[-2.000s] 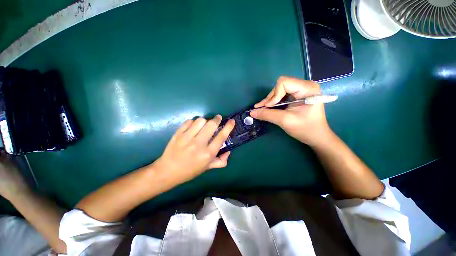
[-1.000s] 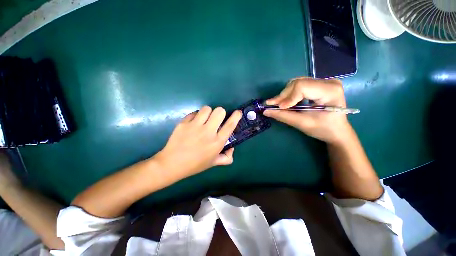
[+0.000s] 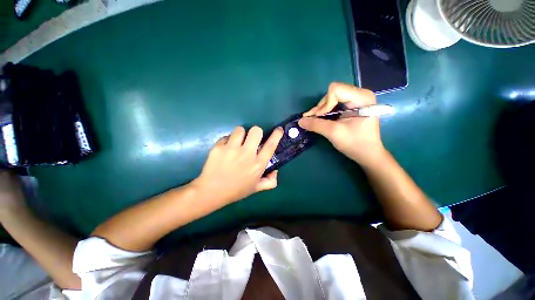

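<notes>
A black handset unit (image 3: 287, 147) lies tilted on the green bench top, with a round white disc (image 3: 293, 132) near its upper right end. My left hand (image 3: 237, 161) holds the handset's lower left part, fingers over the top and thumb at the near edge, hiding that end. My right hand (image 3: 349, 126) grips thin silver tweezers or a pick (image 3: 358, 111) with a pale rear end pointing right. The tool's tip is at the handset's upper right end, partly hidden by the fingertips.
A stack of black housings (image 3: 47, 117) stands at the left. A large glossy black smartphone (image 3: 380, 47) lies at the upper right beside a white fan (image 3: 434, 26). A pale curved strip (image 3: 70, 26) crosses the upper left, with small dark items beyond. Another person's arm (image 3: 35, 234) is at lower left.
Over the last second the tool has swung from level, with its rear end now slightly raised, and my right hand has moved a little left and closer around the handset's end. The left hand keeps its hold.
</notes>
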